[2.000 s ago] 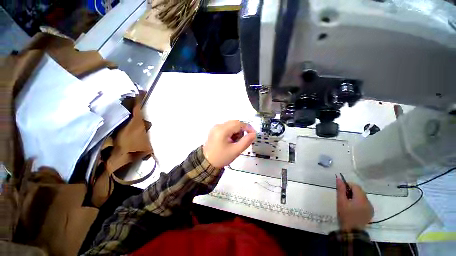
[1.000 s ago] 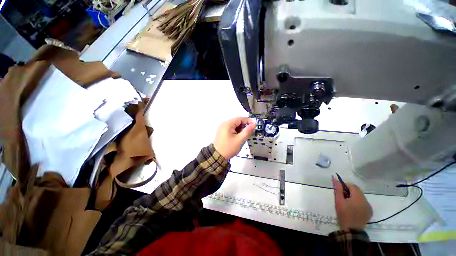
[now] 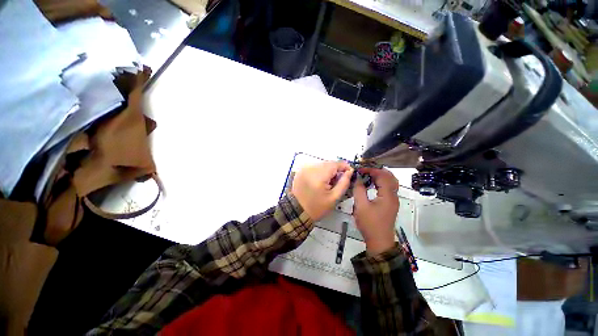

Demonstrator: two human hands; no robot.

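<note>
My left hand (image 3: 319, 189) and my right hand (image 3: 378, 209) meet at the needle area of the white-grey sewing machine (image 3: 551, 154). The thumb and fingertips of each hand are pinched close together just below the head; any thread between them is too fine to see. The hands mostly hide the post, needle and presser wheel. The red and black snips (image 3: 408, 251) lie on the machine table, right of my right wrist. Black tension knobs (image 3: 467, 207) sit low on the head, right of my hands.
Brown bag pieces (image 3: 121, 147) with white sheets (image 3: 33, 92) are piled at left, a narrow brown loop (image 3: 124, 214) hanging from them. A black cable (image 3: 452, 283) curves at the table's right. A dark bin (image 3: 286, 52) stands beyond the table. Thread cones (image 3: 516, 27) are behind the machine.
My right hand has let go of the snips and moved left and up to the needle area beside my left hand. The view has turned and tilted, showing the machine's head from closer above.
</note>
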